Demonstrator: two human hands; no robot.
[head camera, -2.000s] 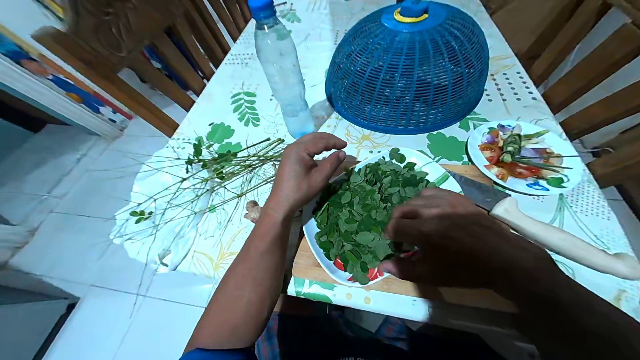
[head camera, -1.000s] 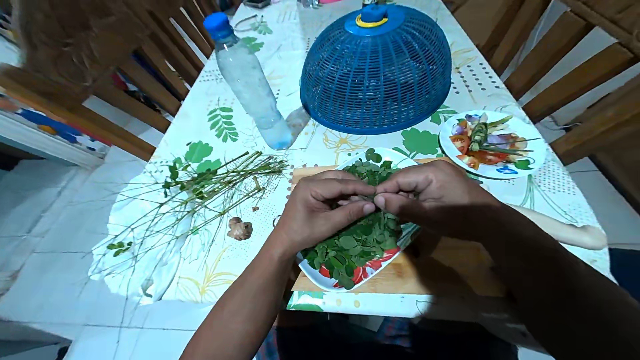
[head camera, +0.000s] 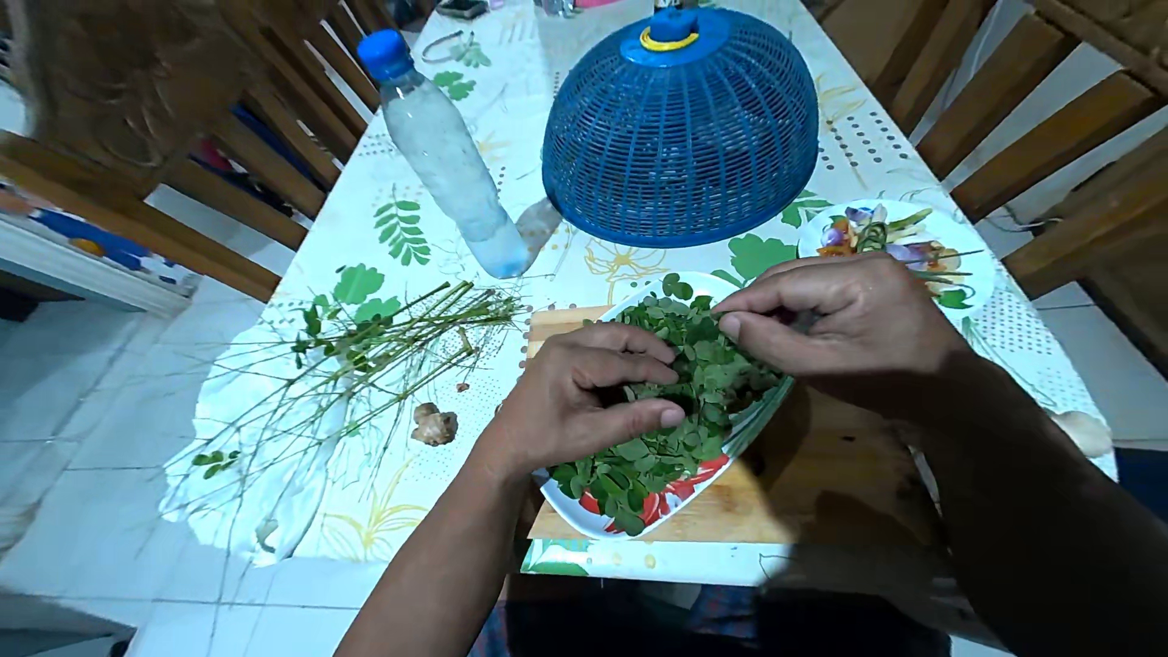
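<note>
A heap of green leaves (head camera: 707, 365) fills a white plate with a red pattern (head camera: 584, 520), which rests on a wooden cutting board (head camera: 821, 474). My left hand (head camera: 593, 392) lies over the left side of the heap with its fingers curled; whether it grips any leaves cannot be seen. At the heap's upper right, my right hand (head camera: 830, 319) pinches thumb and forefinger together at a small leaf sprig. Stripped green stems (head camera: 411, 342) are spread on the tablecloth to the left, beside a piece of ginger root (head camera: 433, 425).
A blue mesh food cover (head camera: 684, 137) stands behind the plate, with a plastic bottle (head camera: 452, 155) to its left. Cut vegetables lie on a white plate (head camera: 972, 251) at the right. A pale handle (head camera: 1081, 432) shows partly behind my right forearm. Wooden chairs flank the table.
My hands were together over the leaves one second ago and are now apart, the right one farther right. Two seconds ago my left hand was at the plate's upper left edge.
</note>
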